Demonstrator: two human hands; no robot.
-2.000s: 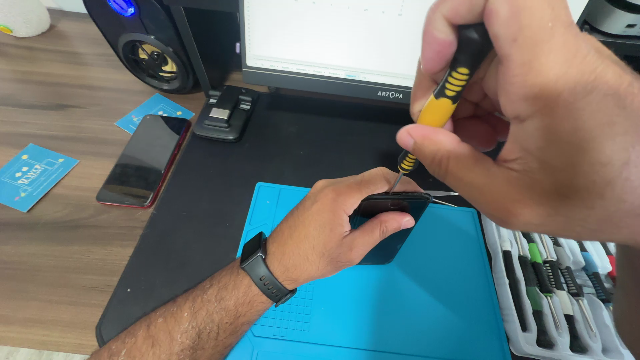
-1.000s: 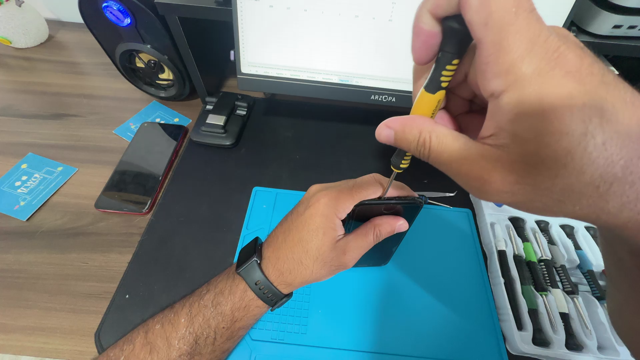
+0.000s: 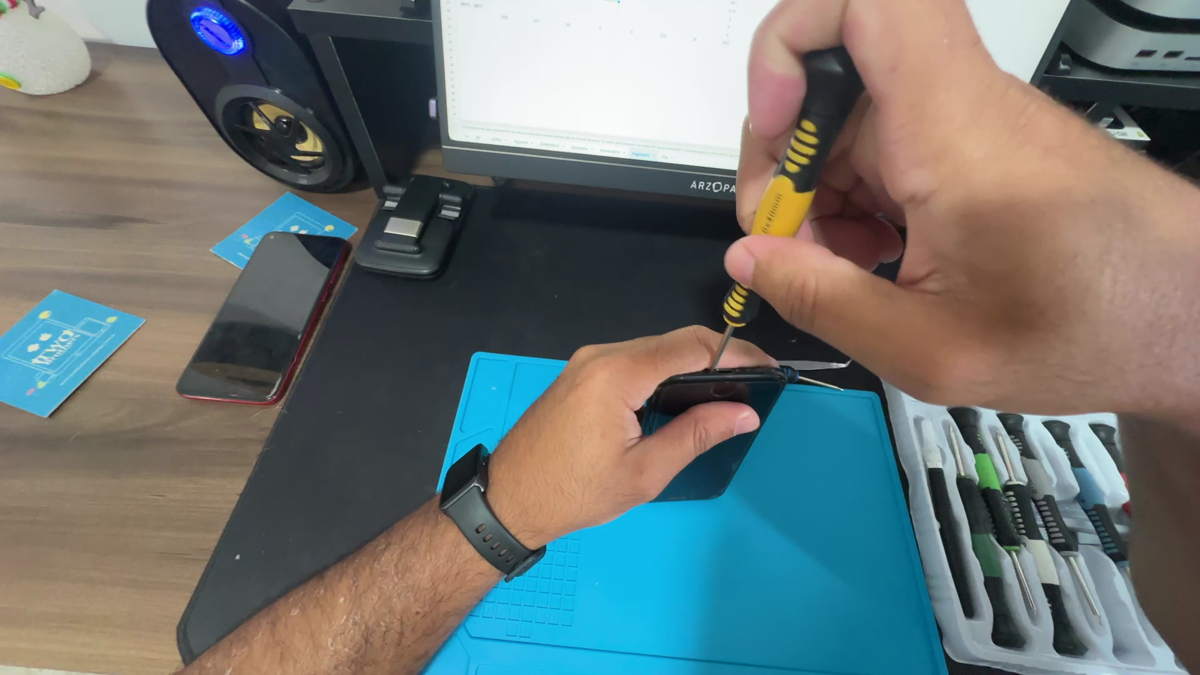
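My left hand (image 3: pixel 609 431), with a black watch on its wrist, holds a black smartphone (image 3: pixel 698 459) tilted up over a blue silicone work mat (image 3: pixel 797 562). Its thumb lies across the dark glass, and the fingers are behind the phone. My right hand (image 3: pixel 900 206) grips a yellow and black precision screwdriver (image 3: pixel 787 202) from above. The driver's thin shaft points down to the phone's upward-facing edge; its very tip cannot be made out. Behind the phone, metal tweezers (image 3: pixel 814 364) and a small dark-handled tool (image 3: pixel 816 380) lie partly hidden.
At the right stands a white plastic tray (image 3: pixel 947 600) of several screwdrivers. A red-edged smartphone (image 3: pixel 267 319) and blue cards (image 3: pixel 66 352) lie on the wooden desk at left. A black stand (image 3: pixel 412 230), a speaker (image 3: pixel 272 103) and a monitor (image 3: pixel 600 84) are behind the black desk pad (image 3: pixel 375 403).
Both hands keep their hold on the phone and the screwdriver, whose shaft stays at the phone's edge. The right hand's thumb and fingers have shifted slightly around the handle.
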